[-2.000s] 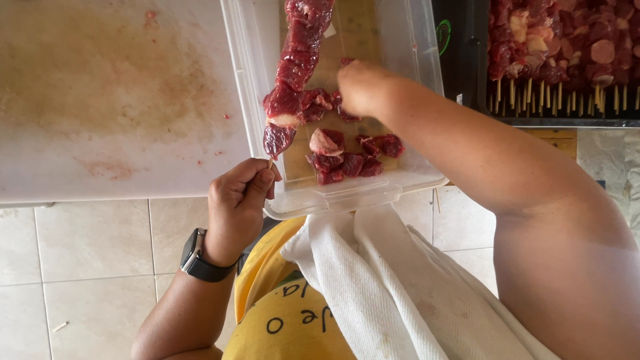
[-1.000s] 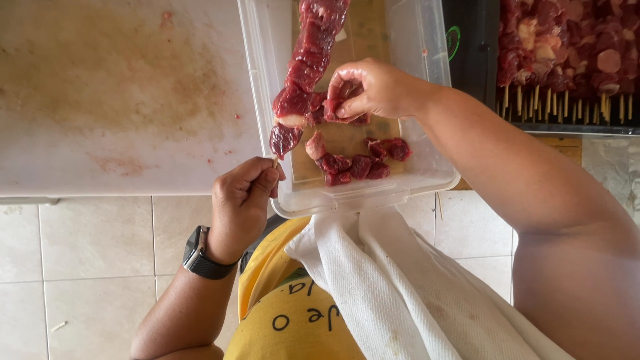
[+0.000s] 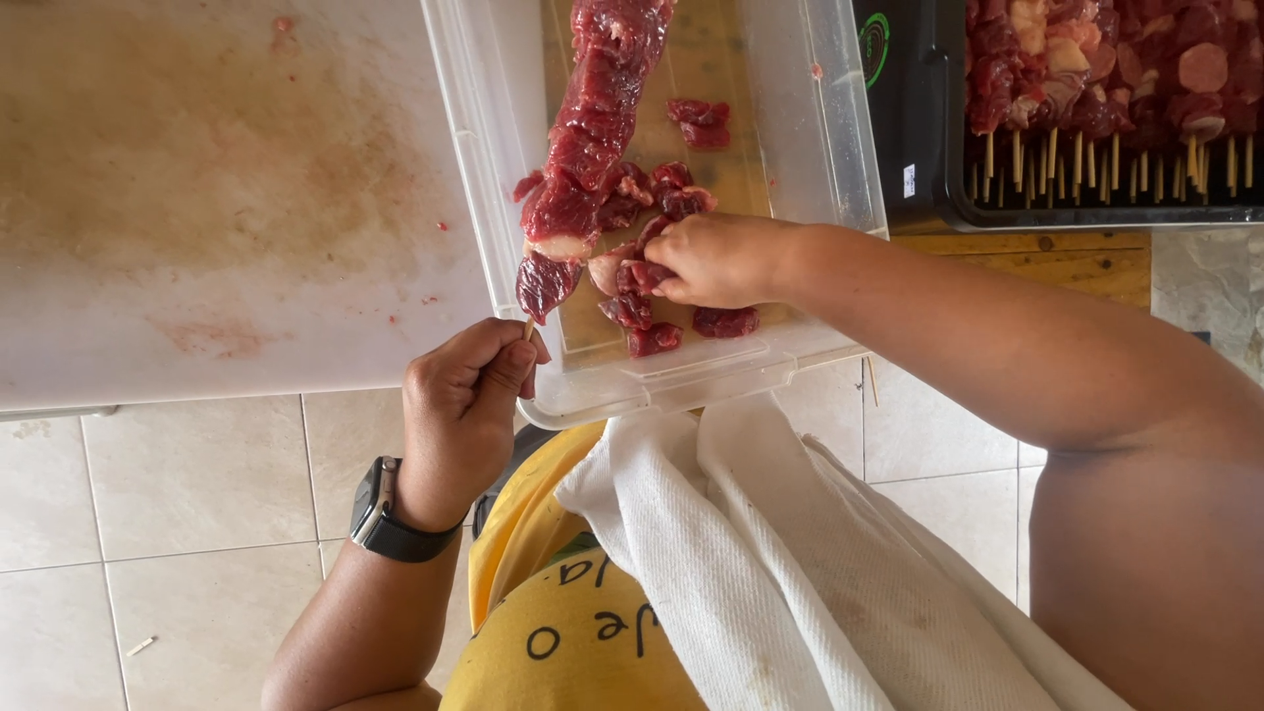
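Observation:
My left hand [image 3: 474, 390] pinches the lower end of a wooden skewer [image 3: 529, 328]. Chunks of red raw meat [image 3: 592, 128] are packed tightly along that skewer, which slants up over the left side of a clear plastic tub [image 3: 711, 380]. Fingers of my right hand [image 3: 716, 259] close on a piece of raw meat [image 3: 644, 276] inside the tub, their tips partly hidden. Around them lie several loose meat chunks [image 3: 726, 322], some with pale fat, and one pair [image 3: 699, 122] lies farther up.
A stained white cutting board [image 3: 227, 197] adjoins the tub at the left. At the upper right, a black tray [image 3: 923, 148] holds several filled meat skewers [image 3: 1086, 79] with their sticks toward me. A wooden surface [image 3: 1066, 262] shows below it. A white cloth [image 3: 790, 553] hangs over my front.
My right hand has moved down from beside the skewer's meat to the loose pieces, which are now differently arranged. My left hand keeps its hold on the skewer.

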